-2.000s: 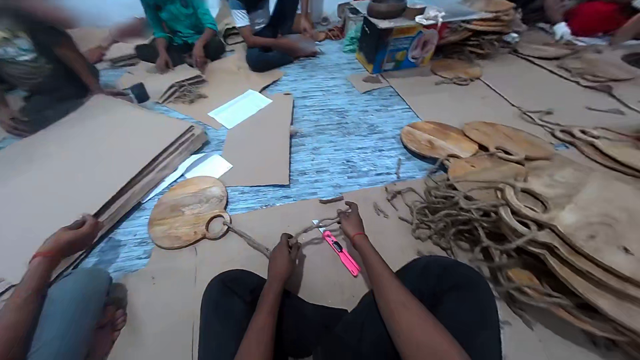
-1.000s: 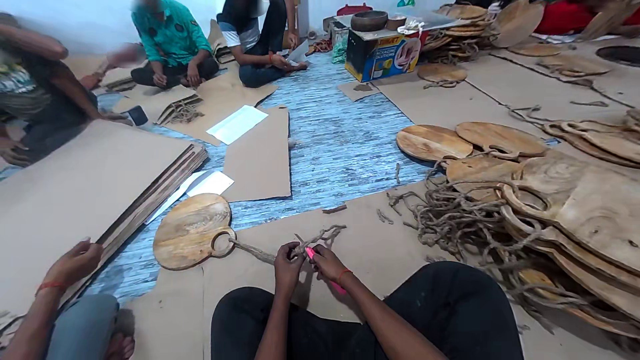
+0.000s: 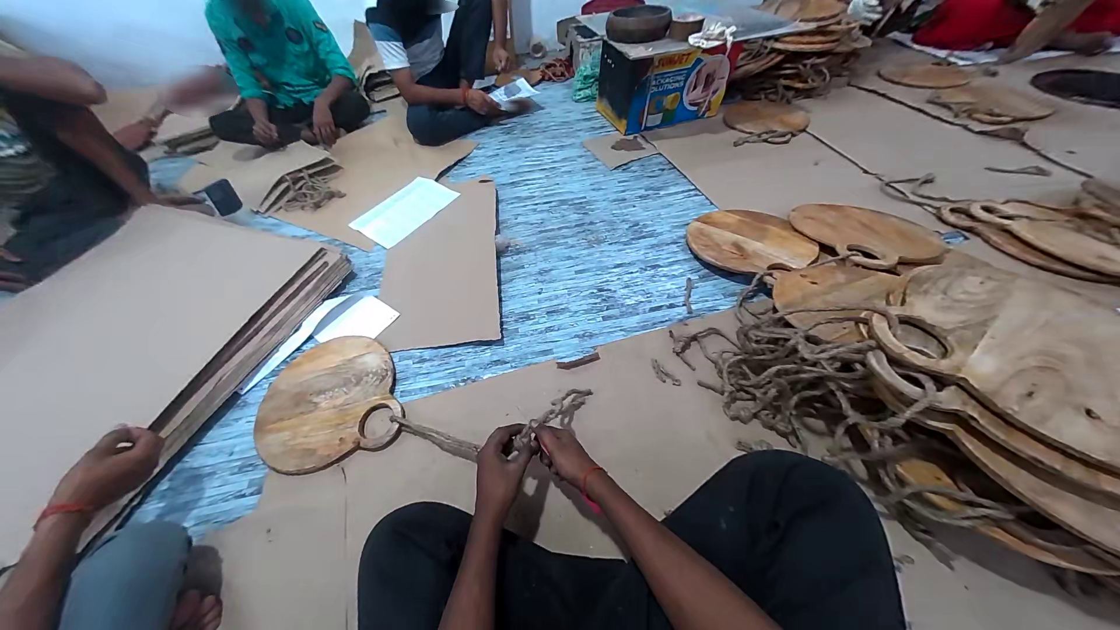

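A round wooden board (image 3: 319, 404) with a ring handle lies on the left of the cardboard, and a jute rope (image 3: 437, 437) runs from its ring to my hands. My left hand (image 3: 502, 464) pinches the rope near its knotted end (image 3: 564, 404). Close against it, my right hand (image 3: 560, 455) holds a pink cutter (image 3: 591, 504), mostly hidden by the fingers and wrist; its blade cannot be made out. The rope's free end sticks out beyond my fingertips over the cardboard sheet (image 3: 630, 394).
Stacked wooden boards (image 3: 1032, 350) and tangled jute ropes (image 3: 796, 376) lie at the right. Cardboard sheets (image 3: 157, 297) are piled at the left, beside another person's hand (image 3: 114, 464). A printed carton (image 3: 669, 87) stands at the back; other people sit at the back left.
Two seconds ago the pink cutter lay on the cardboard between my hands; now my right hand has it. My hands have come together on the rope.
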